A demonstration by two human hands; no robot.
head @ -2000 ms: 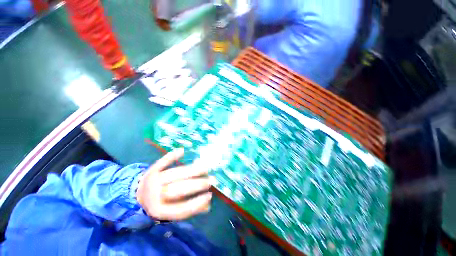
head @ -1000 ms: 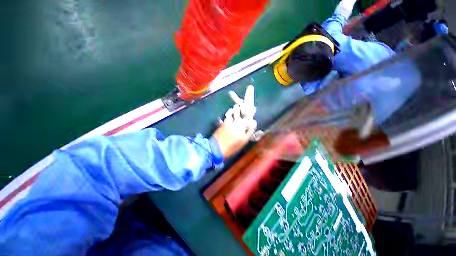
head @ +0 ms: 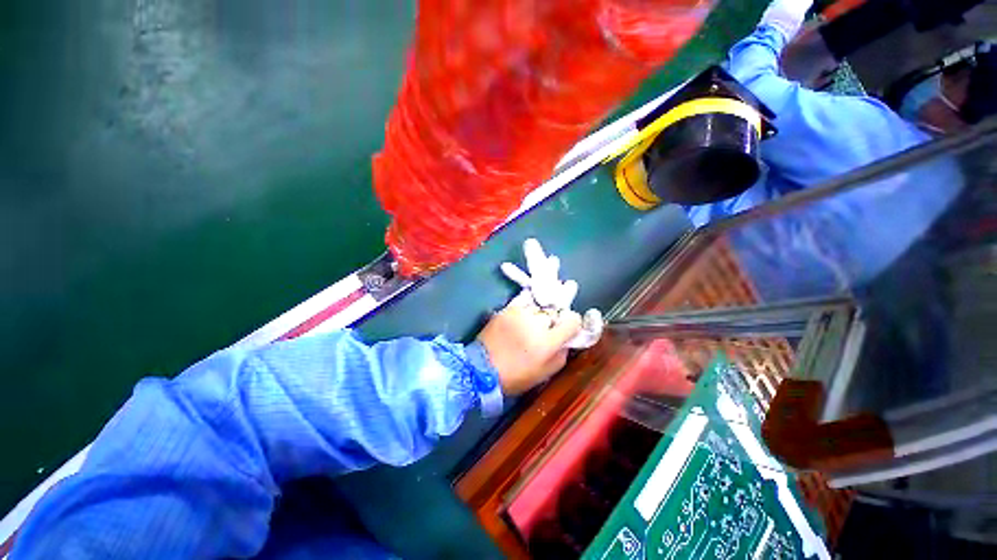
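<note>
My left hand (head: 527,348), bare with a blue sleeve, reaches from the lower left and grips a white glove (head: 543,279) at the green bench top. The glove's fingers point up and away from my hand. A green circuit board (head: 716,498) with white markings lies at the lower right, cut off by the bottom edge. It sits over an orange-brown slotted tray (head: 490,481) with a pinkish-red strip (head: 596,438) beside dark slots. My right hand is not in view.
A red-wrapped post (head: 481,142) rises at the edge of the green conveyor (head: 197,175). A round black object with a yellow rim (head: 703,159) is beyond. A clear framed panel (head: 853,241) stands right; another person's blue sleeve (head: 831,131) shows behind.
My left hand has moved from the board's edge to the white glove and now grips it. The view has shifted, with the board lower right and the post larger.
</note>
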